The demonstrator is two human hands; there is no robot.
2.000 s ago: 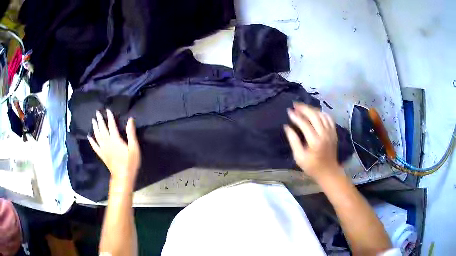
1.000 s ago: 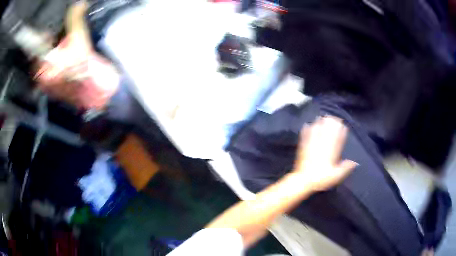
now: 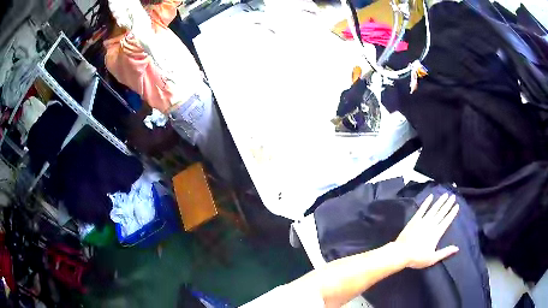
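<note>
A dark garment (image 3: 372, 219) lies on the pressing table at the lower right, its lower part cut off by the picture's edge. My left hand (image 3: 428, 233) lies flat on it, palm down, fingers spread, holding nothing. My right hand is not in view. A heap of loose dark cloth (image 3: 481, 120) lies beyond my hand at the right. The near table's pale edge (image 3: 309, 240) shows beside the garment.
A second white table (image 3: 270, 102) stands ahead, with an orange-handled iron (image 3: 359, 108), hoses and pink cloth (image 3: 375, 34). A person in pink-orange (image 3: 144, 66) stands at its far side. An orange-topped stool (image 3: 195, 197), a blue crate (image 3: 141, 231) and a metal rack (image 3: 84, 111) stand left.
The view has swung left, bringing the second table, person, stool and crate into sight. My right hand and the near iron have left the picture. My left hand still lies on the garment.
</note>
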